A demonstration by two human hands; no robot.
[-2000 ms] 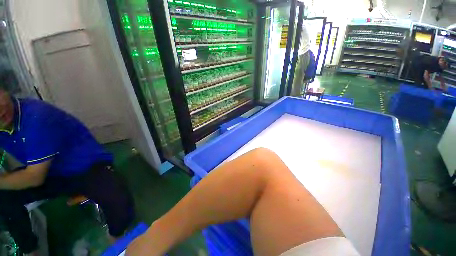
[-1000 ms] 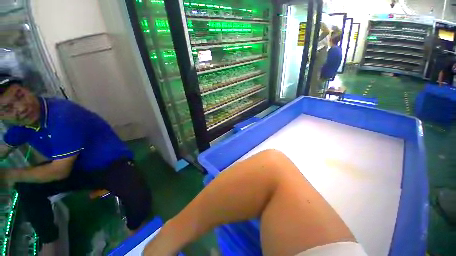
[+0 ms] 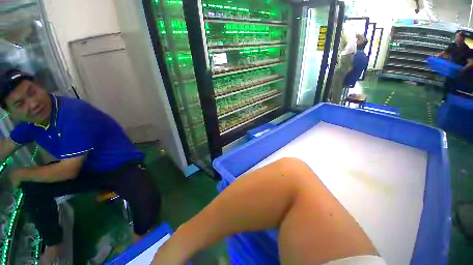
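My right arm crosses from the bottom right, its elbow over a large blue tote. My right hand (image 3: 172,251) is low at the bottom edge, cut off, beside a small blue tote with a white bottom (image 3: 148,250); its fingers are hidden. The large blue tote (image 3: 438,171) stands beside me with a flat white sheet (image 3: 373,176) inside, faintly yellow in one spot. My left hand is out of the picture.
A seated person in a blue shirt (image 3: 96,132) is at left by green-lit shelves (image 3: 14,220). A glass-door cabinet (image 3: 211,103) glows green ahead. Other people stand at the back; one at right holds a blue tote (image 3: 445,66).
The view has turned a little left, so things sit further right. The seated person has turned their face toward me. The person at far right now holds up a blue tote. My arm keeps its pose.
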